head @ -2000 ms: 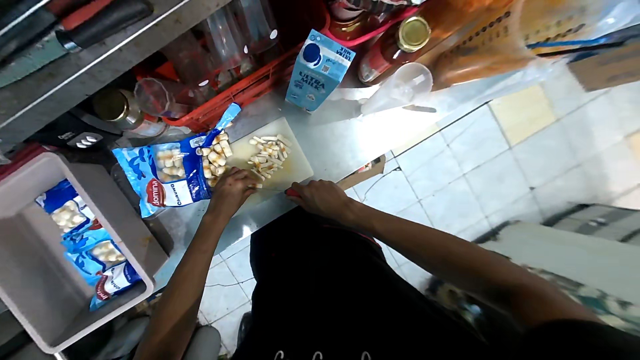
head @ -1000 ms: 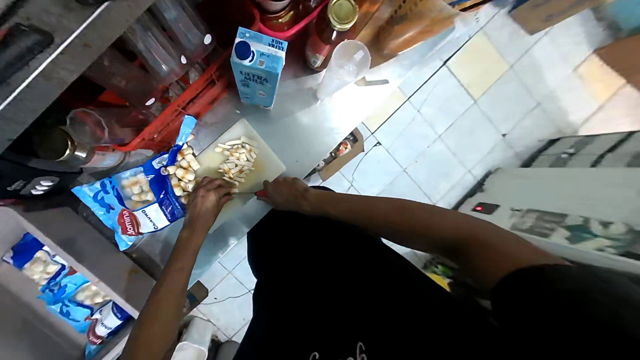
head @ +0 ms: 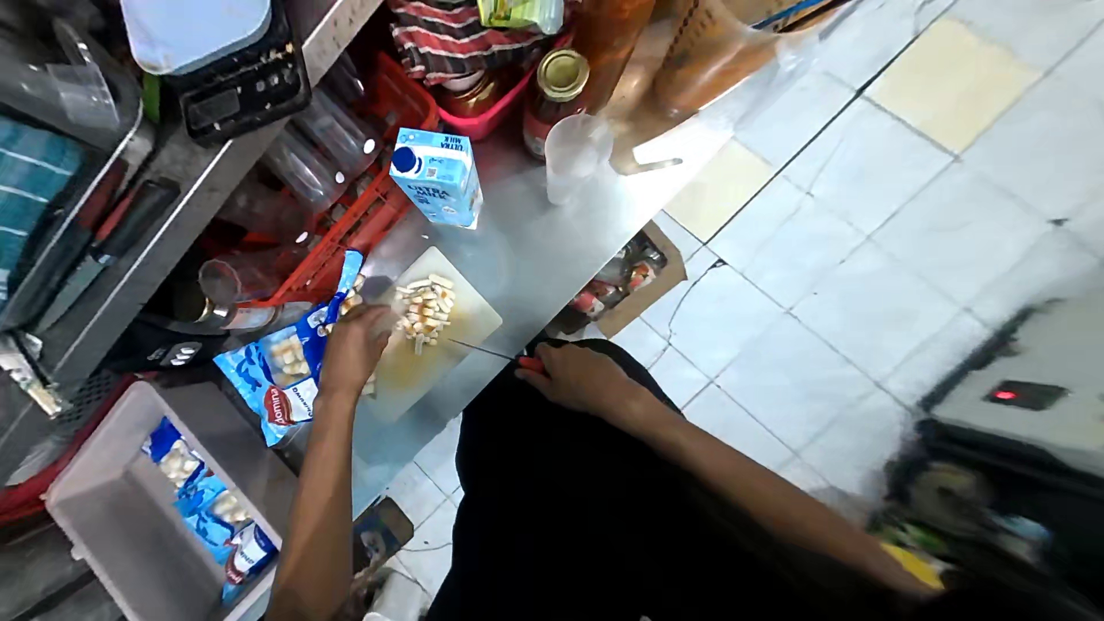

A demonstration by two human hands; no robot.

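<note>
My right hand (head: 573, 373) grips the red handle of a knife (head: 483, 349), its thin blade pointing left over the near right edge of a white cutting board (head: 470, 315). Cut pale pieces of food (head: 425, 309) lie heaped on the board. My left hand (head: 358, 345) is over the board's left edge, beside an opened blue plastic packet (head: 289, 358) of round pale food pieces; its fingertips are blurred, so whether they hold a piece is unclear. Both the board and the packet lie on a steel counter (head: 517, 233).
Behind the board stand a milk carton (head: 440, 177), a clear plastic measuring jug (head: 576, 155) and a lidded glass jar (head: 556, 90). A red crate (head: 345, 228) holds clear containers. At lower left, a grey bin (head: 112, 492) holds more packets. An open cardboard box (head: 642, 285) sits below the counter edge.
My right hand has drawn the knife back to the right, away from my left hand, and the blade now shows. My left hand has risen from the board's near edge toward the packet's opening.
</note>
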